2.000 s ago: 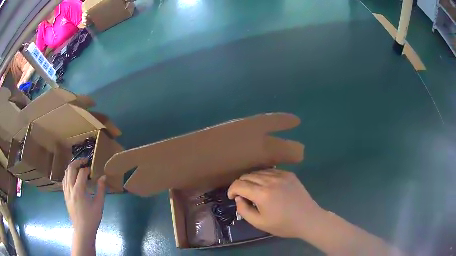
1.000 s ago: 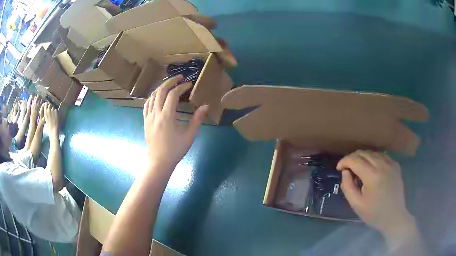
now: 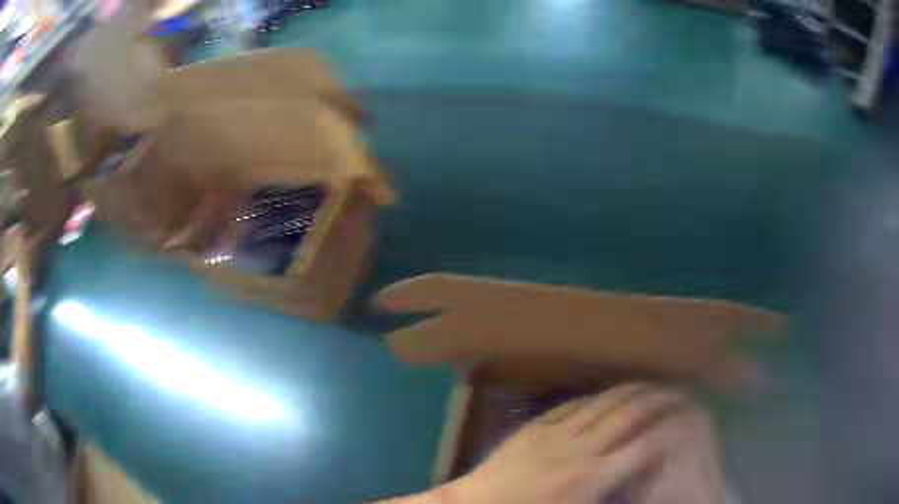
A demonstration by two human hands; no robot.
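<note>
The view is blurred. An open brown mailer box [image 3: 451, 433] lies in front of me at the bottom edge, its lid [image 3: 582, 330] standing up behind it. My left hand [image 3: 572, 448] reaches in from the lower left and lies over the box, covering most of its contents. A small dark part of the inside shows left of the fingers. My right hand [image 3: 690, 453] is a pale blurred shape at the box's right side, partly behind the left. Whether either hand holds something cannot be told.
At left stand open brown boxes [image 3: 345, 251], the nearest with a dark cord bundle [image 3: 281, 221] inside. The green work surface [image 3: 591, 187] reflects a bright strip at lower left. A brown carton [image 3: 113, 477] shows at the lower left edge, a shelf-like frame [image 3: 872, 59] at top right.
My left hand has left the cord bundle in the left box and moved right, over the front box. The view has shifted, so the front box sits lower and is cut off by the bottom edge.
</note>
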